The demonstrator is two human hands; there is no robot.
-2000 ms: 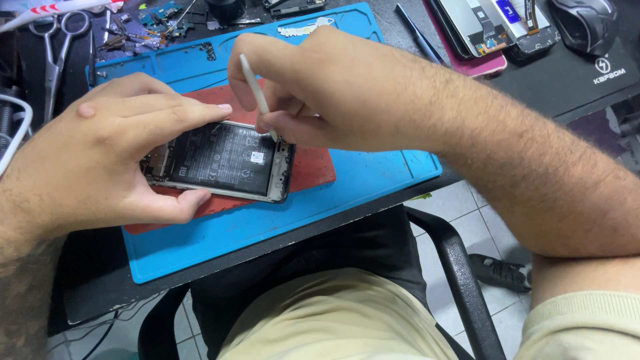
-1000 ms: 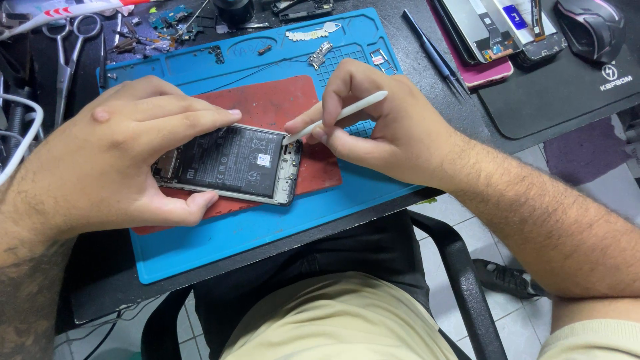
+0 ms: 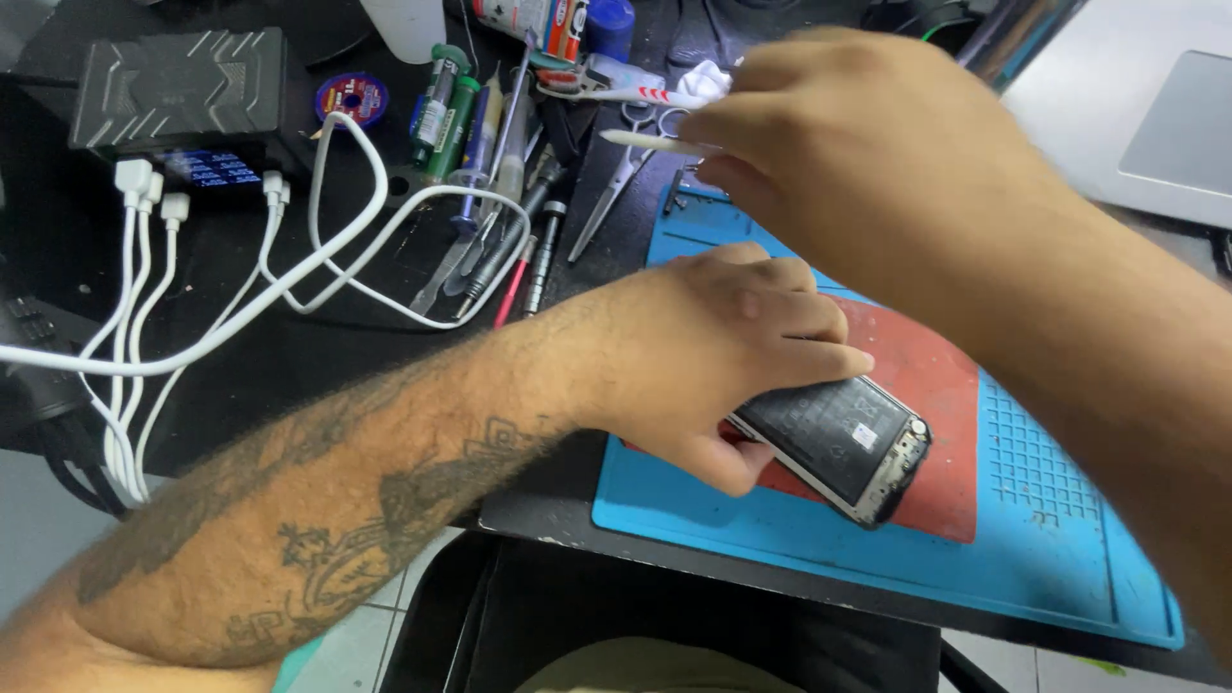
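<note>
My left hand [image 3: 731, 356] grips the upper left part of an opened smartphone [image 3: 837, 438], thumb at its near edge and fingers over the far one. The phone lies tilted on a red pad [image 3: 948, 452], which rests on a blue silicone repair mat [image 3: 770, 529]. A black battery with a small white sticker shows inside the phone frame. Raised above the mat's far left corner, my right hand [image 3: 828, 135] holds a thin white pointed stick tool [image 3: 645, 141], its tip toward the left. The right forearm hides part of the mat.
Scissors [image 3: 616, 197], a toothbrush [image 3: 626, 93], syringes and tubes [image 3: 452, 125], tweezers and screwdrivers [image 3: 544, 255] lie left of the mat. Farther left, white cables [image 3: 337, 250] run from a black charging station [image 3: 183, 96]. A silver laptop [image 3: 1107, 106] stands at the far right.
My right hand has lifted away from the phone toward the scissors, still holding the white stick. My left hand still holds the phone. The view has swung left.
</note>
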